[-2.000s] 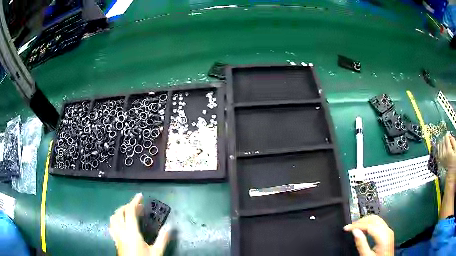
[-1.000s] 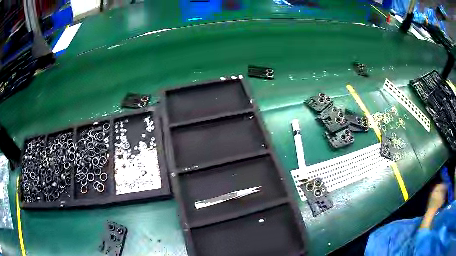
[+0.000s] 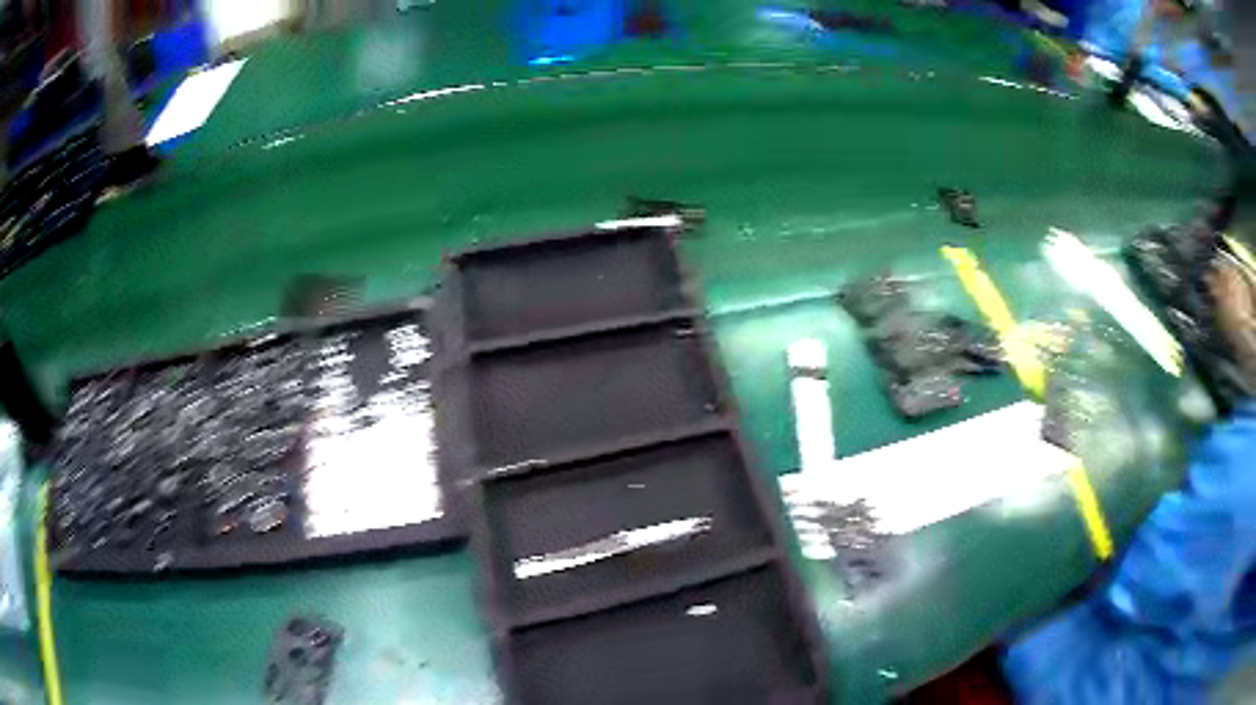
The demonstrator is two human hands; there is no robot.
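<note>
Neither of my hands is in the picture. The view is blurred. A black plate (image 3: 302,658) lies on the green mat at the lower left. Behind it is a parts tray (image 3: 276,554) with dark rings and a white section of tiny bits. Beside it stands a long black compartment tray (image 3: 479,551), where pale tweezers (image 3: 613,547) lie in the third section. Another black plate (image 3: 857,548) lies on the left end of a white dotted sheet (image 3: 950,471).
A white pen-like tool (image 3: 811,406) and a pile of black plates (image 3: 916,344) lie right of the tray. Yellow tape (image 3: 995,320) crosses the mat. At the right edge are another person's blue sleeve (image 3: 1171,579), a hand (image 3: 1230,324) and a dark tray.
My hands, in view two seconds ago, are out of the picture. The view has swung right and is now blurred. At the right edge, the other person's hand is higher, by the dark tray.
</note>
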